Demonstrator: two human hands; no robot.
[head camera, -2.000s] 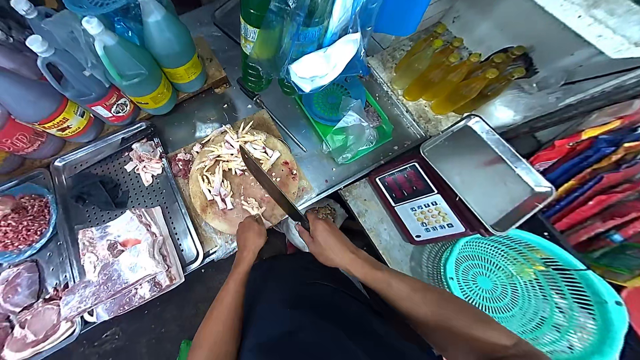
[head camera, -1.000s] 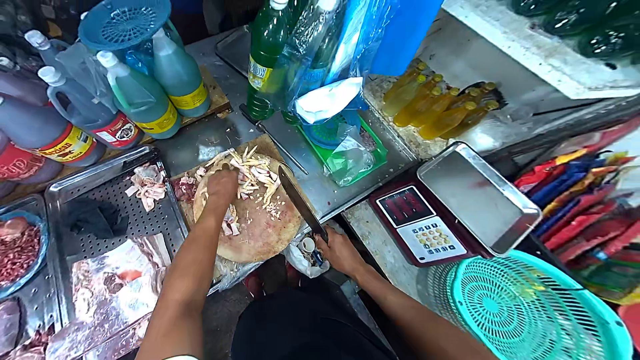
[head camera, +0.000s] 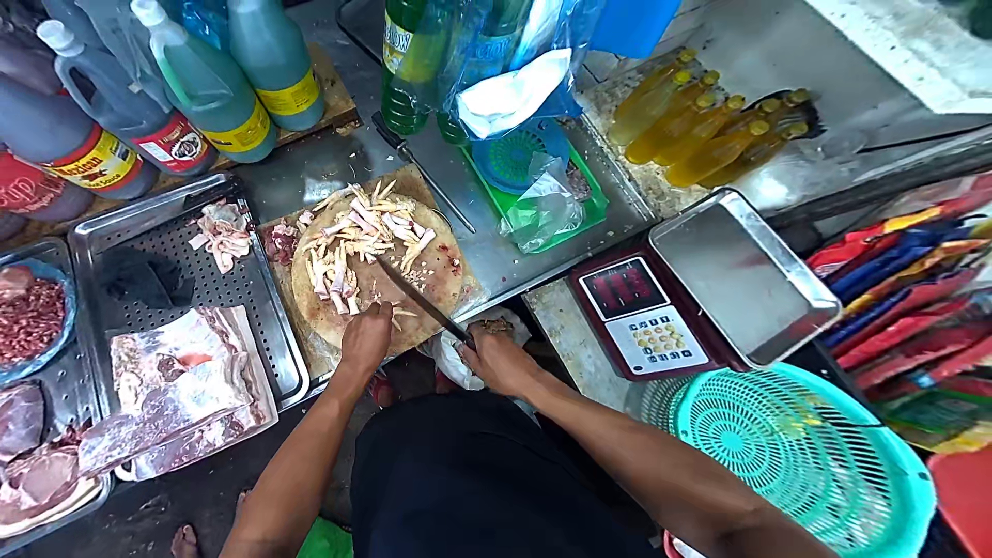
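Note:
My right hand (head camera: 496, 355) is closed around the handle of a long knife (head camera: 422, 301), whose blade lies slanted over the round wooden chopping board (head camera: 446, 252). At the board's near edge, my left hand (head camera: 369, 335) has its fingers bent around the end of a chicken foot (head camera: 400, 312); part of the foot is hidden by the fingers. A pile of chicken feet (head camera: 364, 229) covers the upper and left parts of the board, with small cut bits near the blade. Reddish meat scraps (head camera: 280, 242) lie at the board's left edge.
Left are a perforated metal tray (head camera: 298, 364) with pork slabs (head camera: 182, 380) and sauce bottles (head camera: 209, 101). Behind the board lies a sharpening steel (head camera: 434, 186), beside a green tray (head camera: 593, 209). Right are a digital scale (head camera: 647, 310), its metal pan (head camera: 744, 271) and a turquoise basket (head camera: 806, 457).
My left hand has moved from the chicken feet pile back to the board's near edge, where it holds a foot. The knife, still in my right hand, is now more over the board.

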